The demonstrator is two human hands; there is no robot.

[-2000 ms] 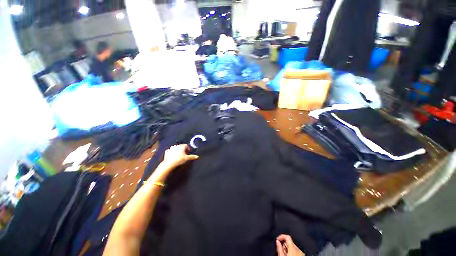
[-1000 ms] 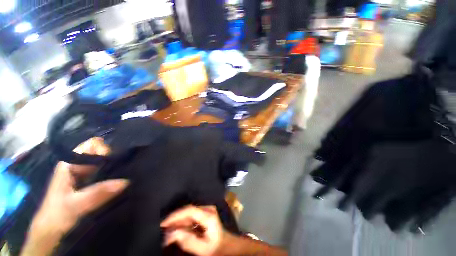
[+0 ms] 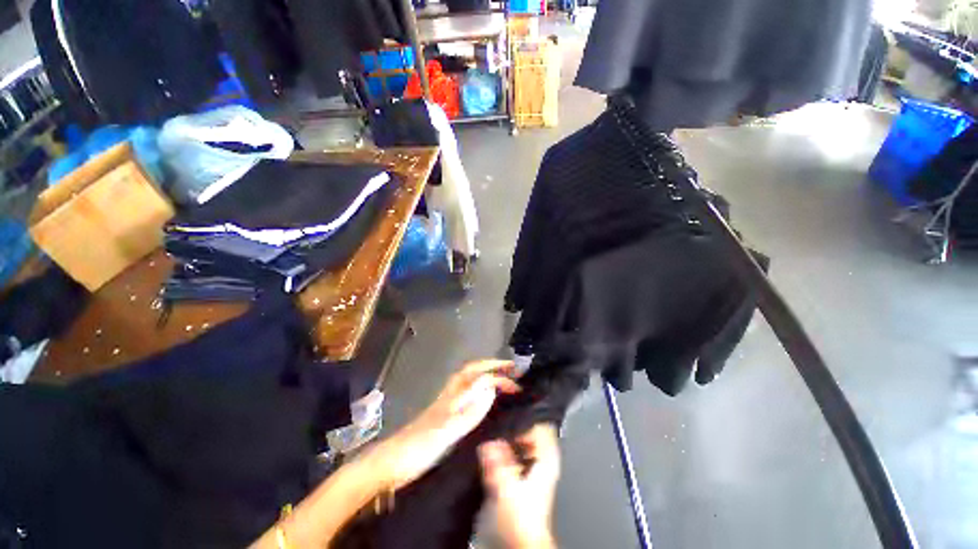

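A black jacket (image 3: 429,504) hangs from my hands at the lower middle, between the table and a clothing rack. My left hand (image 3: 456,405) is at its upper edge, fingers bent on the cloth. My right hand (image 3: 522,472) grips it nearer to me, thumb and fingers closed on black cloth. The jacket's far end meets the dark garments (image 3: 643,290) hung on the rack; where one ends and the other begins is unclear. No hanger hook can be made out at my hands.
The rack's dark rail (image 3: 815,375) runs down to the lower right. On the brown table (image 3: 204,327) at left are a cardboard box (image 3: 102,218), white-striped folded garments (image 3: 290,198) and dark jackets (image 3: 161,429). Grey cloth (image 3: 729,48) hangs above the rack. A blue bin (image 3: 917,145) stands far right.
The view has swung right from the table to the rack. The black jacket has moved off the table in my hands and is now beside the hung garments.
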